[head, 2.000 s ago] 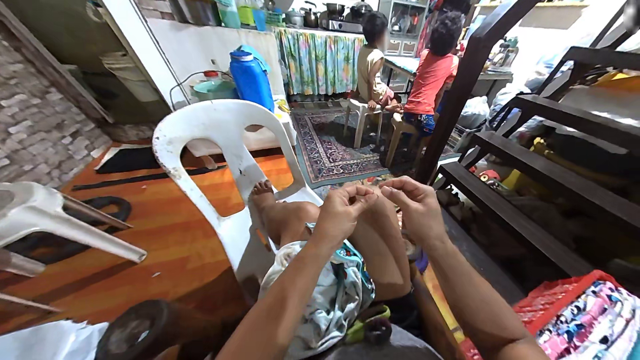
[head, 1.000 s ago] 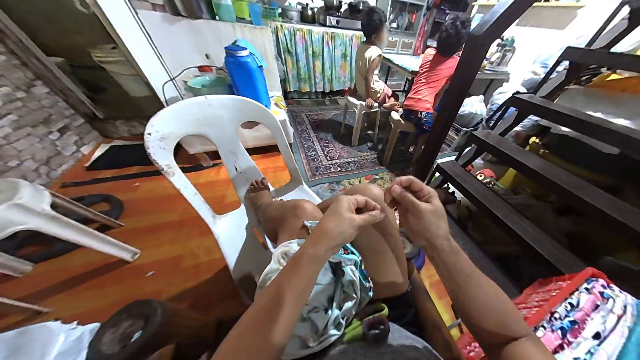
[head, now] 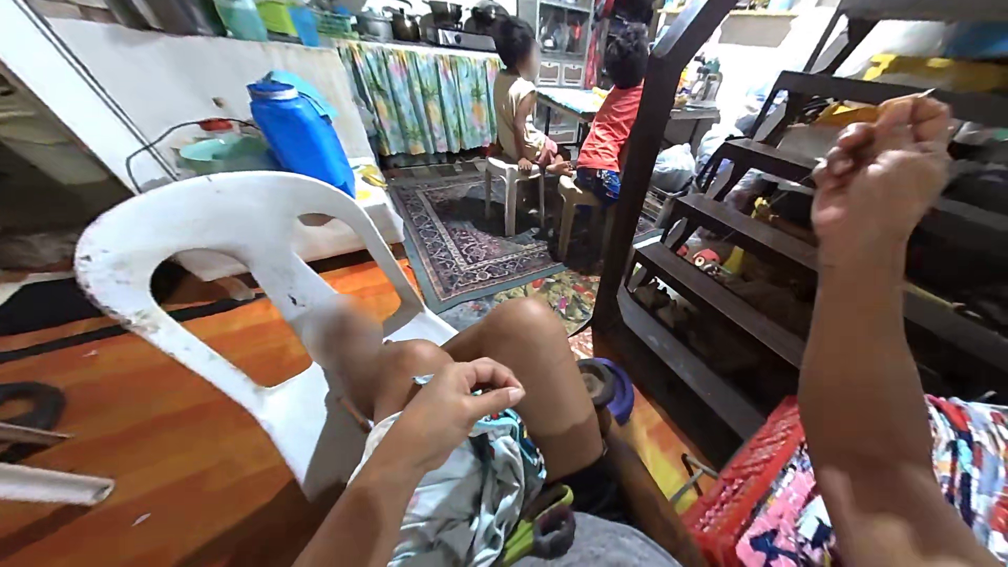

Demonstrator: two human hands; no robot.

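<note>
Above the lap, my left hand [head: 465,402] has its thumb and index finger pinched, but what lies between the tips is too small to tell. My right hand [head: 886,169] is raised far to the right, in front of the dark stairs, with its fingers curled and a tiny pale tip showing at the top. Any thread between the hands cannot be made out. A light grey-white cloth [head: 465,488] with teal trim rests on my lap under the left hand. Green-handled scissors [head: 539,524] appear to lie beside the cloth, partly hidden.
A white plastic chair [head: 228,213] faces me. Dark stairs [head: 740,224] rise at the right, above a red basket [head: 748,480] of folded patterned cloth [head: 795,520]. Two people sit on stools at a table [head: 579,98] farther back. A blue jug [head: 299,130] stands behind the chair.
My right hand has moved from beside the left hand, above the knees, up and far to the right. My left hand has stayed over the lap, lowered somewhat.
</note>
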